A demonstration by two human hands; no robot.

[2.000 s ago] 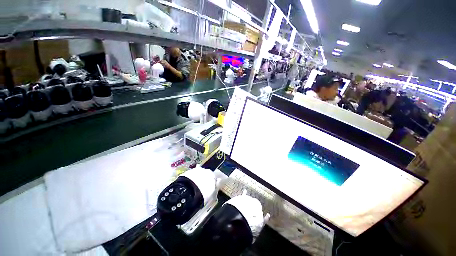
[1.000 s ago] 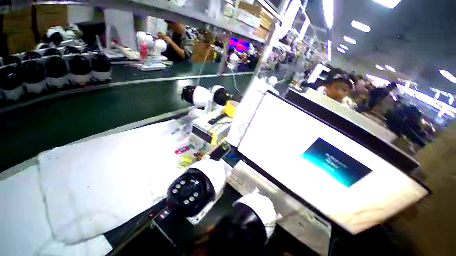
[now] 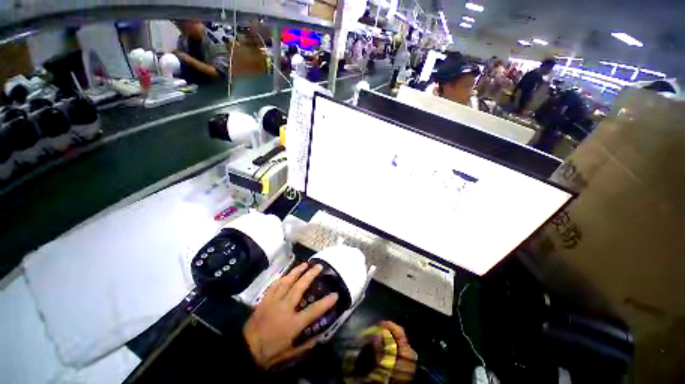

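Note:
Two white dome cameras with black ball heads lie on the dark bench mat before the monitor. The left camera [image 3: 229, 259] shows a ring of small lights and is not touched. My left hand [image 3: 282, 319] rests with spread fingers on the black ball head of the right camera [image 3: 347, 270]. My right hand [image 3: 404, 351], low in the picture and blurred, is around a yellow tape roll [image 3: 385, 352] just right of that camera. The mat's near part is dark.
The monitor [image 3: 428, 187] shows a mostly white screen, with a keyboard [image 3: 375, 255] below. A pale box [image 3: 255, 174] and two more cameras stand behind. A white foam sheet [image 3: 113, 262] lies left, a brown carton [image 3: 638, 225] stands right. People are across the conveyor and behind the monitor.
My left hand has come onto the right camera and my right hand has appeared with the tape roll. The blue box on the monitor is gone. The view has shifted, moving the scene leftward and up.

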